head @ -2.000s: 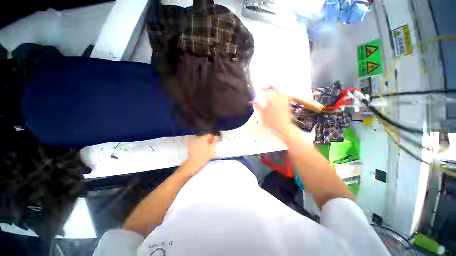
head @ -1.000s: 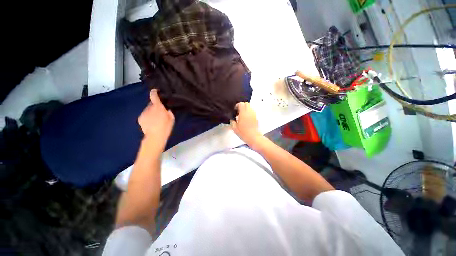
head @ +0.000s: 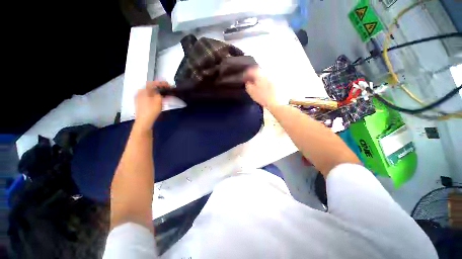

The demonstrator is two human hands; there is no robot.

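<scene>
The dark plaid garment (head: 205, 59) with a plain brown part is bunched at the far edge of the navy padded board (head: 202, 136), toward its right end. My left hand (head: 151, 101) is blurred and grips the garment's left corner. My right hand (head: 259, 87) is blurred and holds its right side, fingertips partly hidden. Both hands are bare and hold the cloth stretched between them. The steam iron, with its tan handle (head: 320, 104), rests at the table's right edge; my right forearm partly hides it.
A garment pile (head: 55, 202) lies at the board's left end. A white beam (head: 139, 68) crosses behind the board. A black hose (head: 415, 109) runs right from the iron. A bright green container (head: 372, 146) and a floor fan (head: 438, 205) are at the right.
Both hands have moved away from me, carrying the garment's near edge toward the board's far side. More of the navy board is uncovered. The view has also shifted.
</scene>
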